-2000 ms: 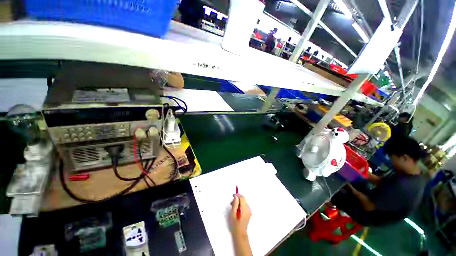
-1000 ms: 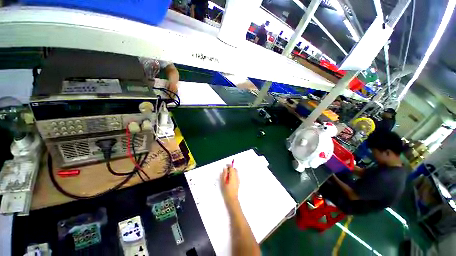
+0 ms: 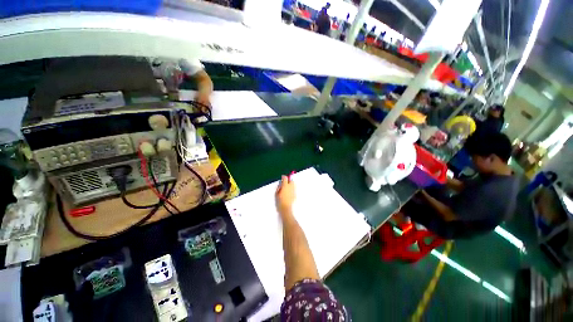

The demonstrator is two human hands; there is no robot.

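Note:
My right hand is near the back edge of the white sheet, closed around a slim red pen whose end shows above the fingers. My forearm and a dark patterned sleeve reach in from the bottom edge. My left hand is out of the picture. Left of the sheet lies the black fixture panel with white socket outlets and green circuit boards under clear covers.
Stacked grey instruments with red and black leads stand at the left. A small red object lies before them. A white fan stands right of the sheet. A white shelf crosses above. A seated person is at the right.
My right hand has moved up the sheet, away from me, with the pen, and more forearm and sleeve show. The view has shifted, showing more of the black panel.

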